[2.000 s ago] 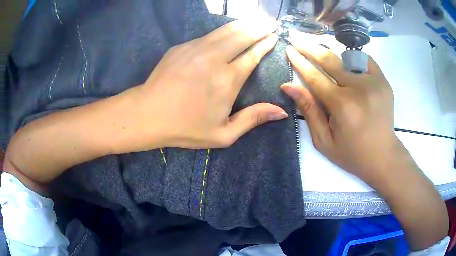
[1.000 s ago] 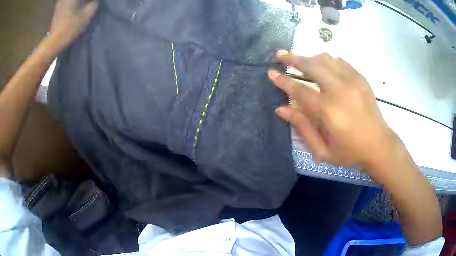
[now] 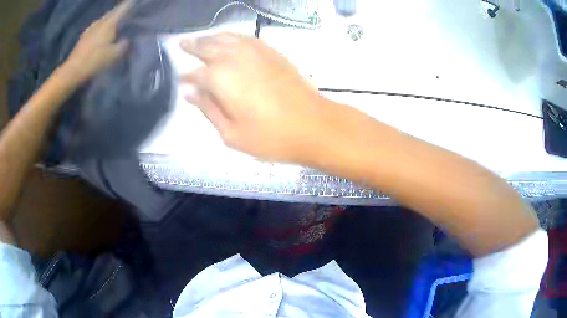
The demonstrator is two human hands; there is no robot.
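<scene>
The dark grey garment (image 3: pixel 118 93) lies bunched and blurred at the left end of the white table. My left hand (image 3: pixel 96 49) is at the upper left with cloth between thumb and fingers; its fingertips are blurred. A thin toothed line, like a zipper (image 3: pixel 283 21), curls in a loop from the cloth towards the small metal parts at the top. My right hand (image 3: pixel 239 87) is over the table beside the garment's right edge, fingers apart, blurred and holding nothing visible.
The white table (image 3: pixel 398 118) has a dark seam line and a measuring tape (image 3: pixel 248 181) along its curved front edge. A round metal spot (image 3: pixel 355 32) is at the top. A blue bin (image 3: pixel 423 289) is at lower right. Dark pieces (image 3: pixel 93 279) lie at lower left.
The garment has moved left, away from the machine, baring the table and its front edge. My right hand has moved left. Earlier, both hands pressed the cloth flat near the presser foot.
</scene>
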